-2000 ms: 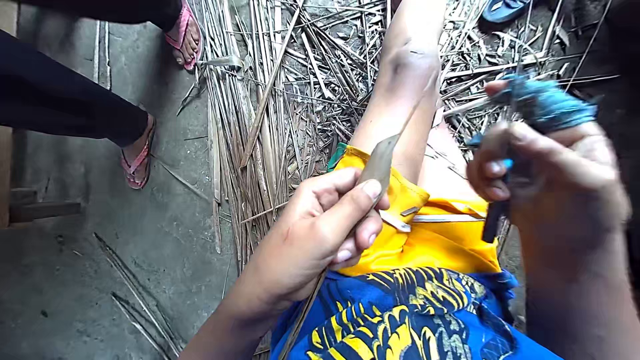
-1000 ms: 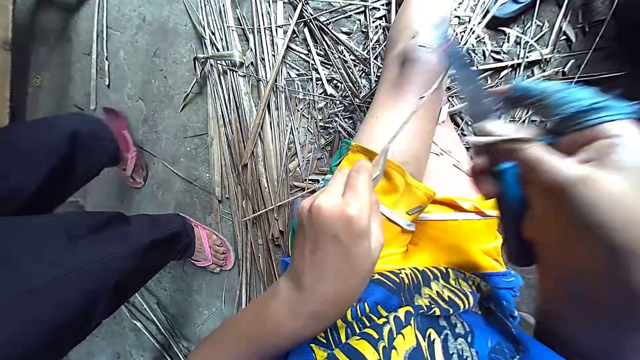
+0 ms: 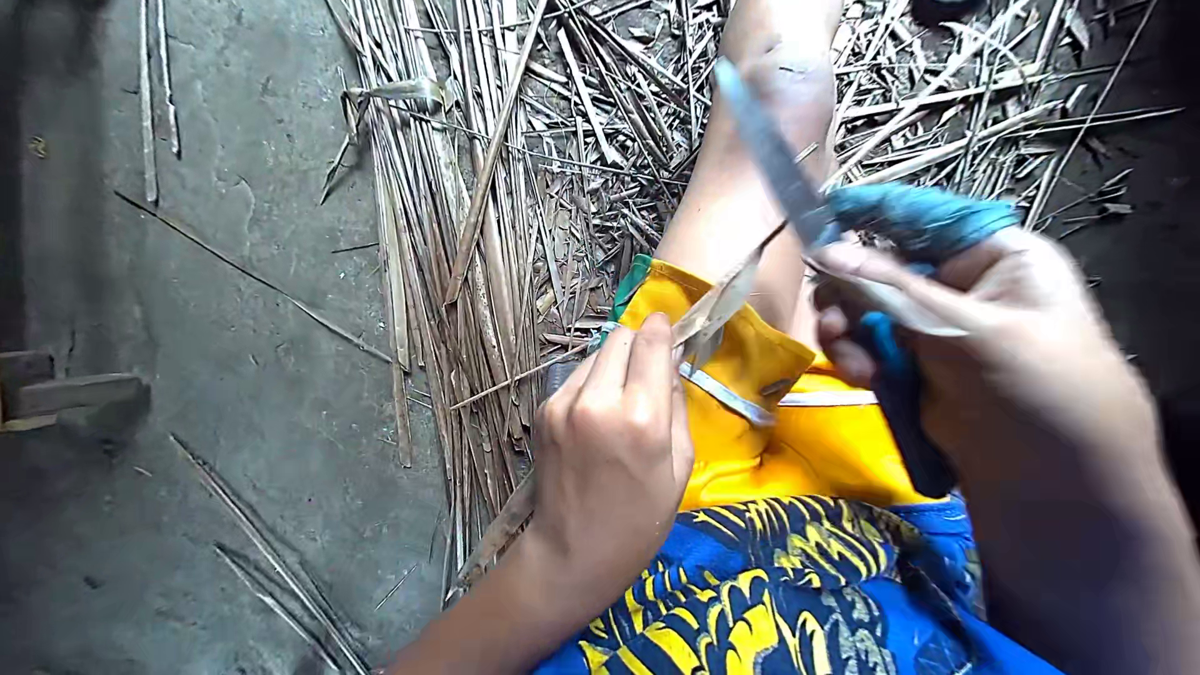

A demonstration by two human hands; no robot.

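Note:
My left hand (image 3: 614, 431) grips a dry strip of leaf or stalk (image 3: 717, 305) over the yellow cloth (image 3: 736, 441) on my lap. The strip's free part points up and right, its tip close to the blade. In my right hand (image 3: 994, 319) is a knife (image 3: 773, 155) with a dark blue handle, its blade slanting up and left. Blue-green cloth or plastic (image 3: 923, 216) is wrapped around a finger of that hand. A pale sliver lies along my right thumb. A small pale strip (image 3: 727, 396) rests on the yellow cloth, below the held piece.
A bundle of long dry stalks (image 3: 478, 216) lies on the concrete floor (image 3: 253, 356) to the left of my bare leg (image 3: 750, 178). Cut scraps (image 3: 947, 112) are scattered on both sides of the leg. Wooden pieces (image 3: 80, 394) are at the far left, with loose stalks (image 3: 267, 553) below.
The other person's legs and pink sandals, in view at the left earlier, are gone from view. My left hand has turned from palm up to back up. The knife has moved left, over my leg.

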